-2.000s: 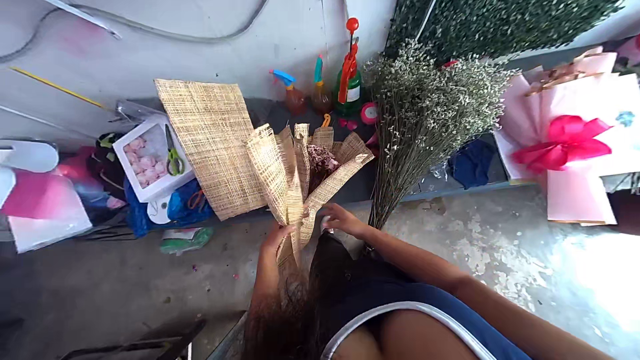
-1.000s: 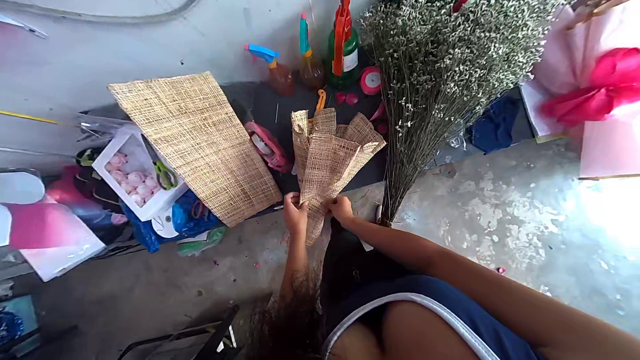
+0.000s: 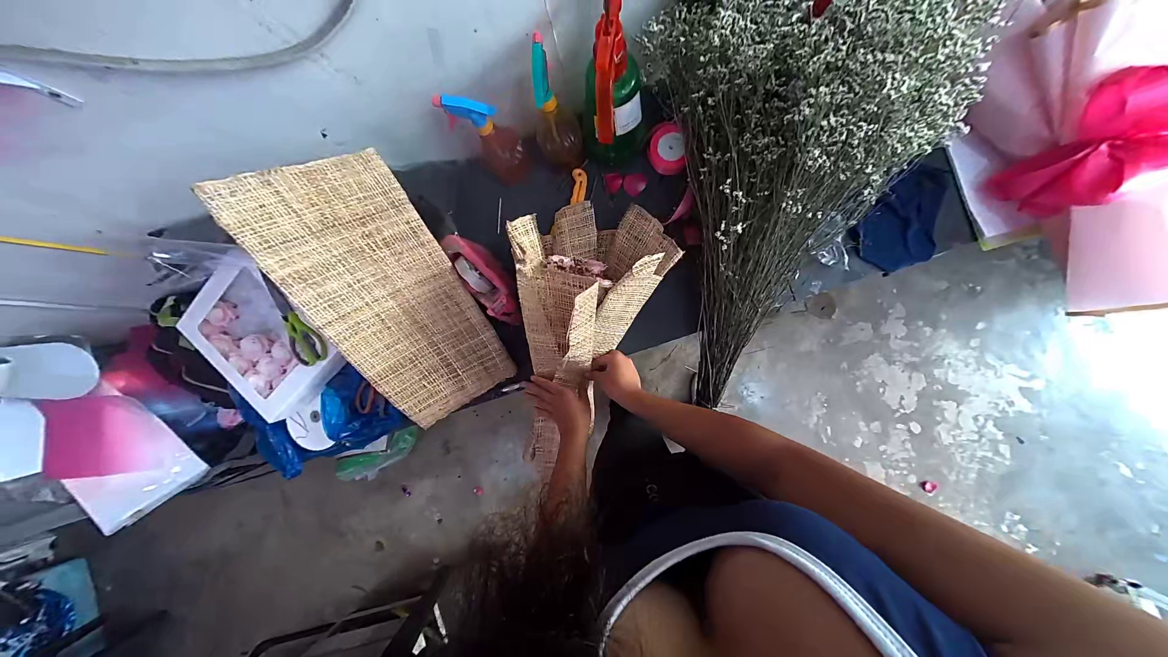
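A bouquet wrapped in woven straw-coloured mesh [image 3: 552, 310] stands over the table's near edge, its pleated flaps spread around small pink dried flowers [image 3: 579, 267]. My left hand [image 3: 561, 403] lies around the gathered lower part of the wrap, fingers pressed on it. On the right side of the same gather, my right hand [image 3: 617, 374] pinches a fold of the mesh. A flat loose sheet of the same mesh [image 3: 356, 283] lies to the left. Close to the wrap's top is a yellow-orange handle [image 3: 578, 186]. The lower end of the bouquet is partly hidden by my left hand and forearm.
Spray bottles [image 3: 558, 132] stand by the wall beside a pink ribbon roll [image 3: 667, 148]. Right of the bouquet lies a large bunch of dried white flowers [image 3: 776, 173]. At left, green-handled scissors [image 3: 306, 338] rest on a white box [image 3: 205, 319] of pink flowers. A pink-wrapped bouquet [image 3: 1086, 173] is far right.
The wrapped bouquet has turned between my hands: its inner flowers, hidden a second ago, show again. My left hand now lies flatter across the gather. The view has moved closer to the table since the first frame.
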